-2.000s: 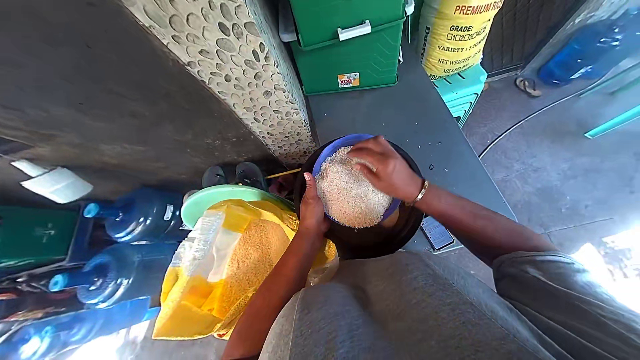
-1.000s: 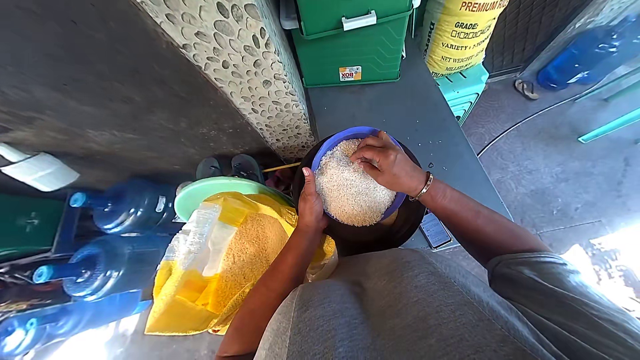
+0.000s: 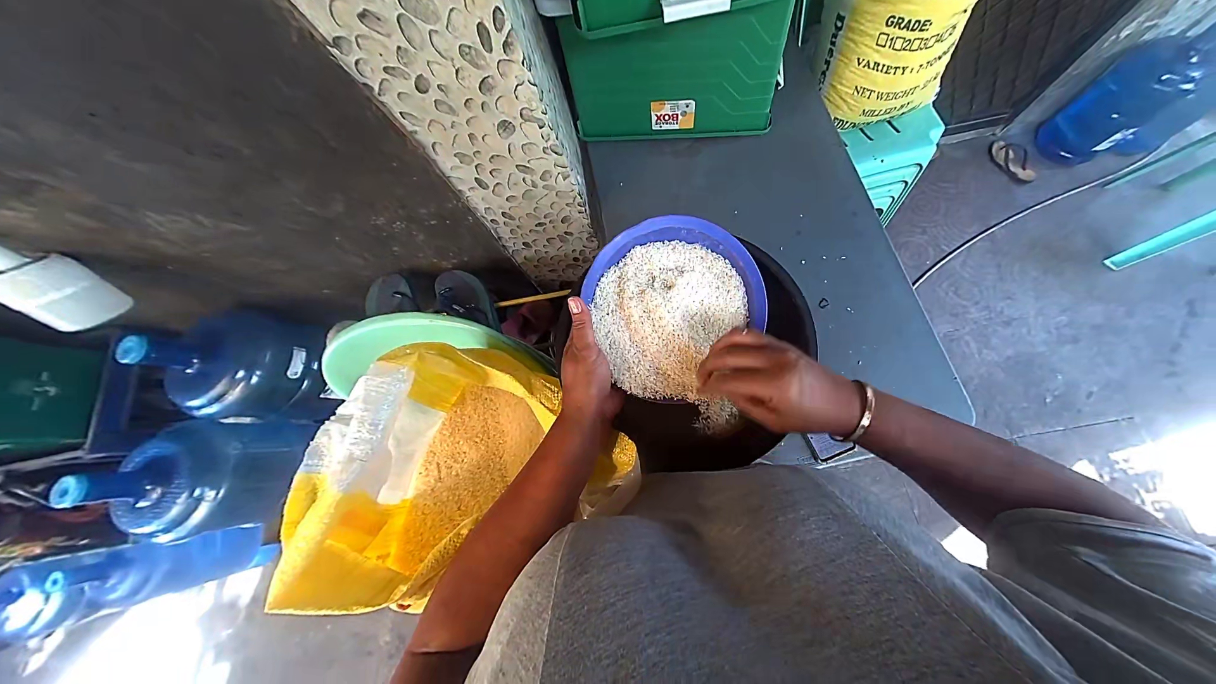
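A blue plastic basin [image 3: 753, 275] full of white rice grains [image 3: 665, 304] is tilted over a dark round pot [image 3: 793, 304]. My left hand [image 3: 586, 366] grips the basin's left rim, thumb up along its side. At the near right rim, my right hand [image 3: 779, 380] has its fingers bent and touches the rice, slightly blurred; whether grains are in its fingers I cannot tell. Some rice shows just below the rim, beside those fingers, over the dark pot. Left of my left forearm, an open yellow sack [image 3: 332, 570] holds yellowish grain [image 3: 480, 446].
Dark table [image 3: 703, 180] under the pot, with a green storage box [image 3: 617, 85] on it. A yellow printed sack [image 3: 888, 66] stands on a turquoise stool [image 3: 893, 157]. A light green basin [image 3: 380, 337] is behind the open sack; large blue water bottles [image 3: 218, 475] lie at left.
My right hand has moved from the far part of the rice to the near right rim. Rice now shows below the rim. My left hand stays on the basin.
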